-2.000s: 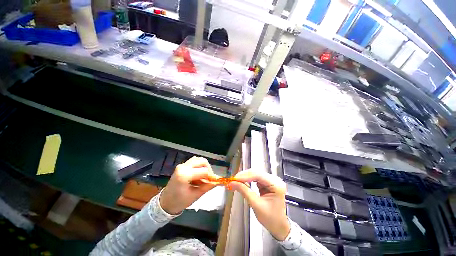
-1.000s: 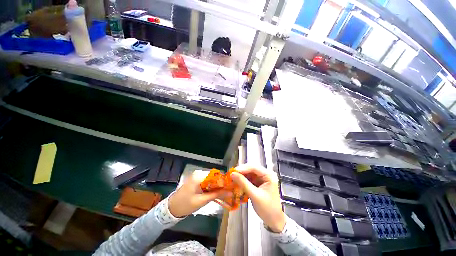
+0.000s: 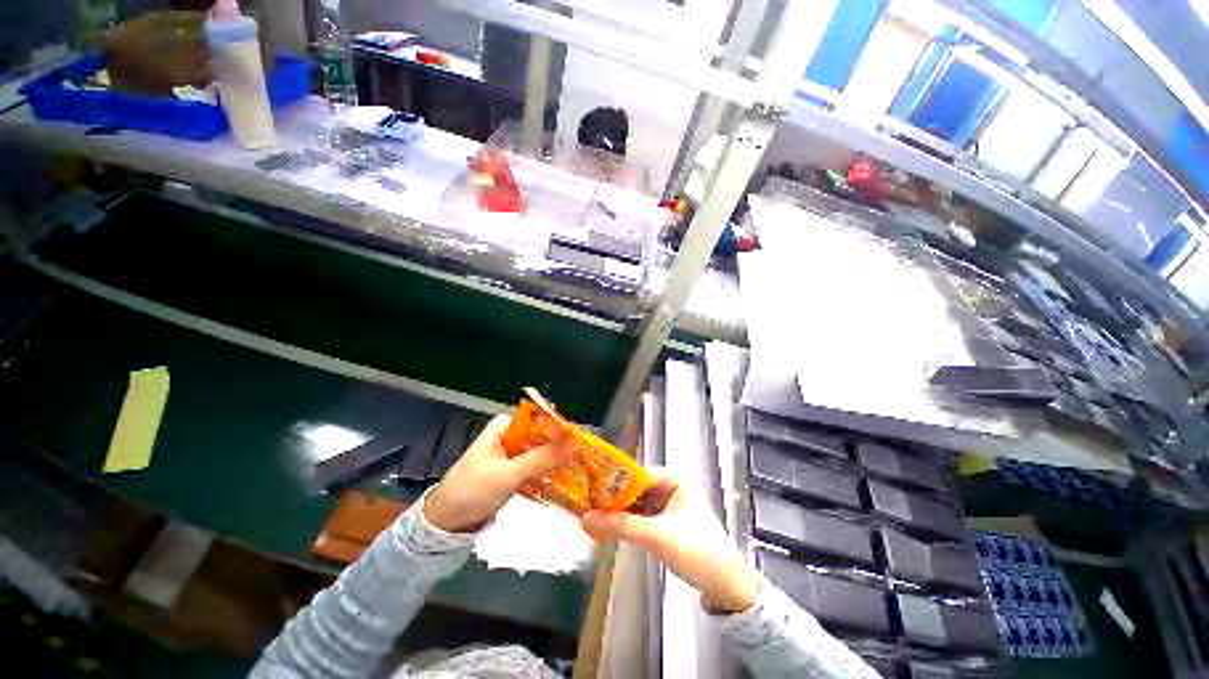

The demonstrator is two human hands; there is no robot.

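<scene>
An orange printed wrapper or pouch [image 3: 583, 467] is held flat between my two hands, tilted down to the right. My left hand [image 3: 480, 480] grips its left part, with the thumb on its face. My right hand [image 3: 690, 533] grips its lower right end. A white paper or plastic piece [image 3: 534, 540] lies below the wrapper on the green surface. Whether anything is inside the wrapper cannot be told.
A brown-orange case [image 3: 355, 525] and dark pieces [image 3: 355, 460] lie left of my hands. A yellow strip [image 3: 138, 419] lies farther left. Dark units [image 3: 829, 533] stand in rows at right. A metal post [image 3: 692, 252] rises ahead. A blue bin [image 3: 126, 109] sits on the shelf.
The orange wrapper was pinched thin, then crumpled between my hands; now it is spread flat with its printed face showing. My hands have moved slightly apart.
</scene>
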